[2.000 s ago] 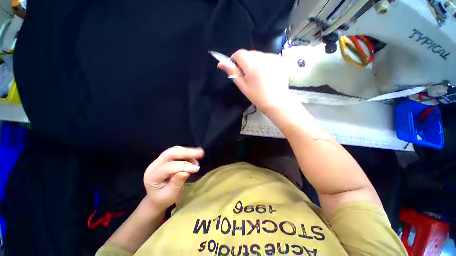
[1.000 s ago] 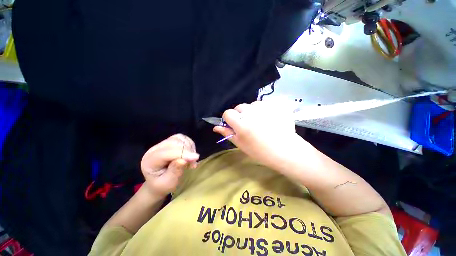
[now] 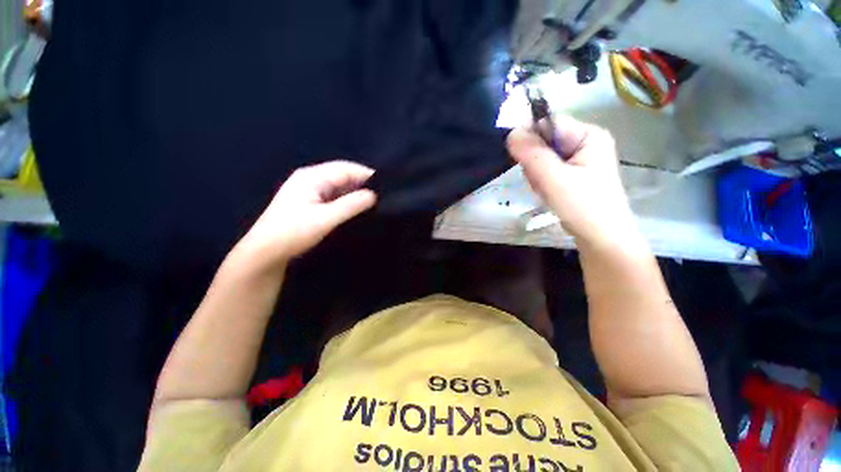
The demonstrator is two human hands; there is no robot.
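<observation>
A large black cloth (image 3: 230,111) covers the left and middle of the view and hangs towards my lap. My left hand (image 3: 318,205) is over its lower part, thumb and fingers apart, with nothing seen between them. My right hand (image 3: 574,175) is closed on small dark-handled thread snips (image 3: 548,125) over the white machine bed, to the right of the cloth edge. The snips point up towards the needle area of the sewing machine (image 3: 738,64). The fingers hide part of the handle, and the tips are blurred in glare.
Scissors with red and yellow loops (image 3: 645,77) lie on the bed beneath the machine head. A blue bin (image 3: 765,226) is at the right end of the table edge (image 3: 645,241). A red plastic stool (image 3: 784,429) is at lower right. A pale strip (image 3: 728,159) lies near the bin.
My right hand has moved up and right from the lower cloth to the machine bed, still with the snips. My left hand has moved up, its fingers opened. The view has shifted.
</observation>
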